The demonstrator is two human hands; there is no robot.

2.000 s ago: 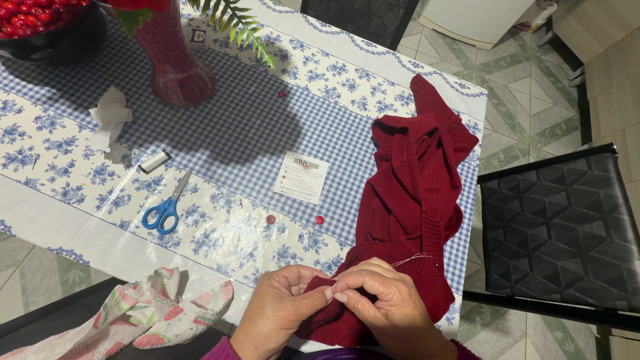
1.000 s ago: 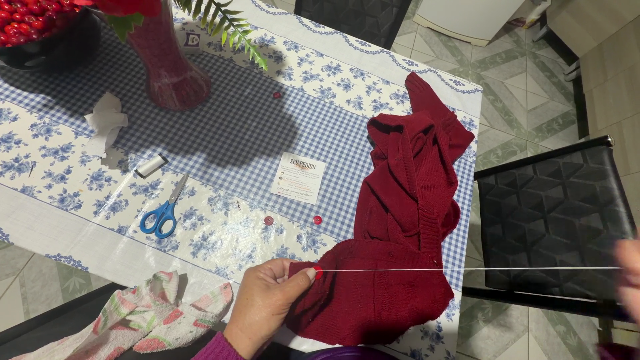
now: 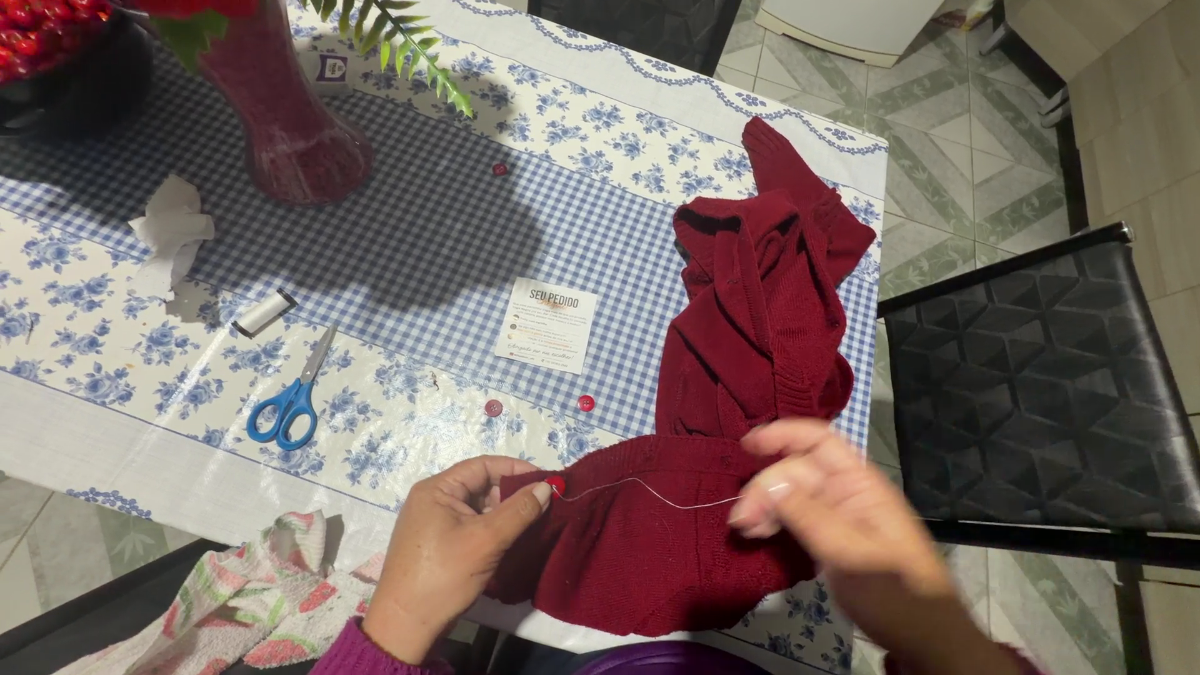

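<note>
A dark red knitted garment (image 3: 656, 553) lies over the table's near edge and stretches up to the right. My left hand (image 3: 459, 534) pinches its edge, with a red button (image 3: 556, 486) under the thumb tip. White thread (image 3: 637, 481) runs slack from that button to my right hand (image 3: 825, 506), whose fingertips are closed on its far end; whether a needle is there is too small to tell. Two loose buttons, one dull red (image 3: 493, 408) and one bright red (image 3: 586, 403), lie beyond my left hand. Blue-handled scissors (image 3: 286, 412) and a spool of white thread (image 3: 264, 313) lie farther left.
A printed card (image 3: 544, 325), crumpled white paper (image 3: 173, 234) and another red button (image 3: 500, 170) lie on the tablecloth. A vase (image 3: 309, 141) and a dark bowl of red items (image 3: 56, 56) stand at upper left. A patterned cloth (image 3: 253, 600) hangs lower left; a black chair (image 3: 1041, 384) stands right.
My right hand, far out at the right with the thread taut a second ago, is back over the garment and the thread hangs slack. My left hand keeps its pinch at the button.
</note>
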